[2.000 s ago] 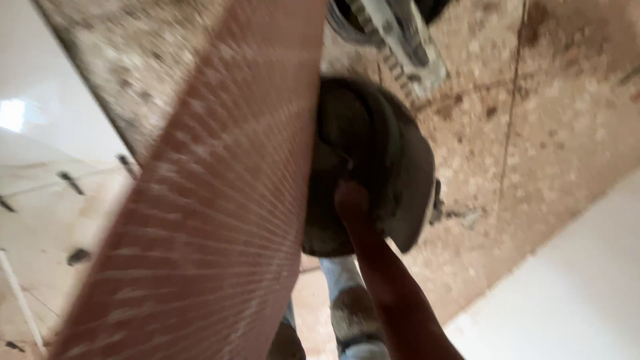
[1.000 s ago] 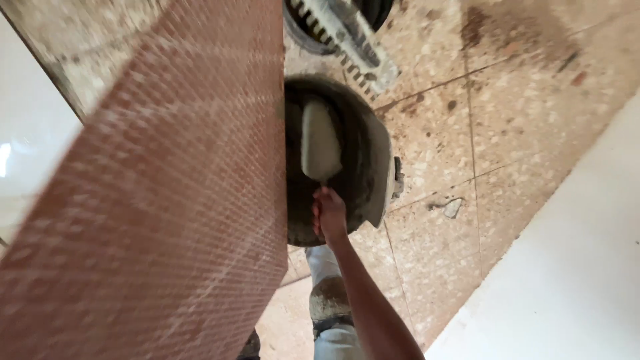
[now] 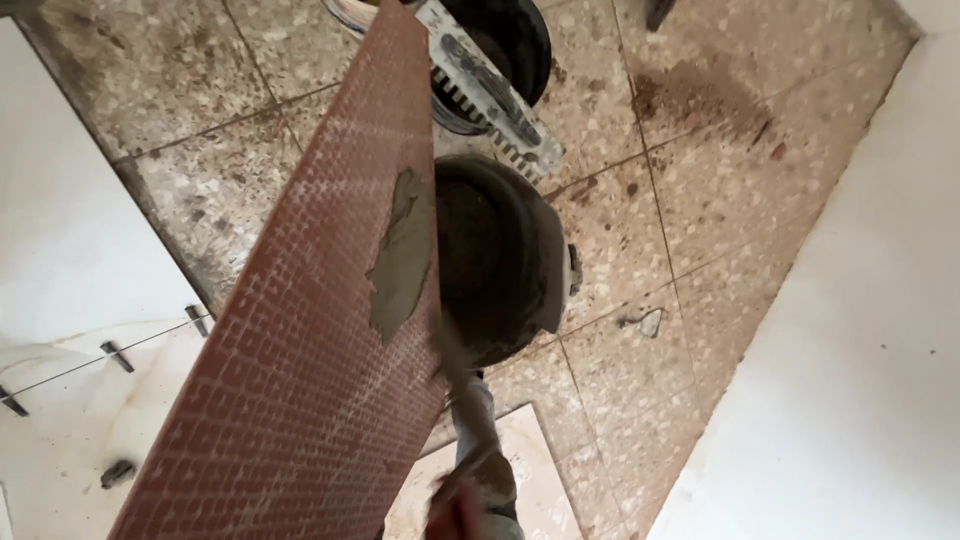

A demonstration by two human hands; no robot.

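A large tile (image 3: 300, 322) with a ribbed reddish back stands tilted across the view. Grey mortar (image 3: 405, 259) is smeared near its right edge. My right hand (image 3: 454, 514) is low in the view, blurred, closed around a trowel (image 3: 469, 412) whose blade is seen nearly edge-on beside the tile. Behind the tile's right edge stands a dark mortar bucket (image 3: 551, 247), partly hidden. My left hand does not show.
A notched trowel (image 3: 495, 90) lies across a second black bucket (image 3: 536, 45) at the top. Tile clips (image 3: 116, 356) sit along a joint between pale tiles at left. A chip of debris (image 3: 651, 322) lies on the speckled floor (image 3: 615, 195). A pale tile (image 3: 525, 457) lies below.
My right hand and the trowel have moved from the bucket down to beside the tile. A mortar smear now shows on the tile back, where the earlier frames show none.
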